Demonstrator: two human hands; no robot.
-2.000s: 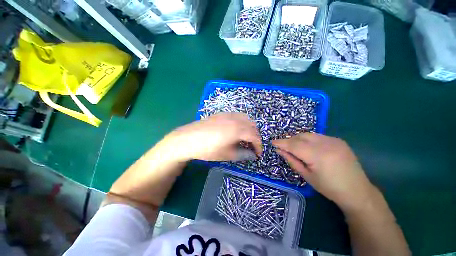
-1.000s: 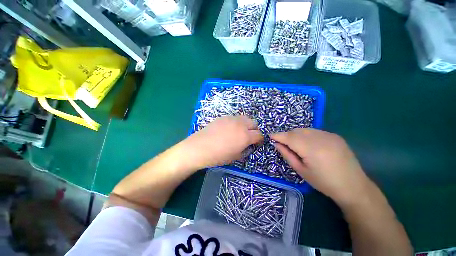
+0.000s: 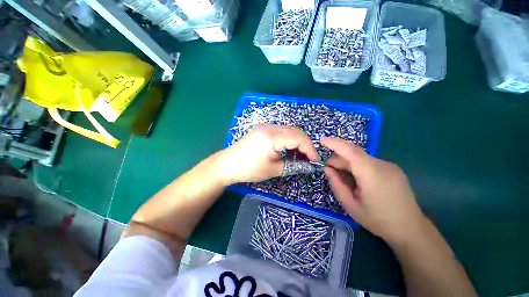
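The blue tray (image 3: pixel 376 130) holds a heap of short shiny metal pieces (image 3: pixel 342 119), with thinner, paler pins (image 3: pixel 252 116) at its left side. My left hand (image 3: pixel 264 152) is over the tray, with a grey speckled clump of small metal parts (image 3: pixel 297 167) in its curled fingers. My right hand (image 3: pixel 368 183) is close beside it, fingers bent. A thin bright silver bit (image 3: pixel 316 163) shows between the fingertips of both hands; its far end is hidden. Long metal pins (image 3: pixel 290 238) lie crisscrossed in the near clear tub (image 3: pixel 343 249).
Beyond the tray stand clear bins with small metal parts (image 3: pixel 342 49) and pale flat pieces (image 3: pixel 403 49). Stacked clear boxes (image 3: pixel 209 23) are at upper left, another clear box (image 3: pixel 504 52) at far right. A yellow bag (image 3: pixel 75 78) and a dark flat object (image 3: pixel 149 110) lie left.
My left hand has turned so that the clump in its fingers shows. My right fingers have spread and risen slightly, and a silver bit now shows between the hands.
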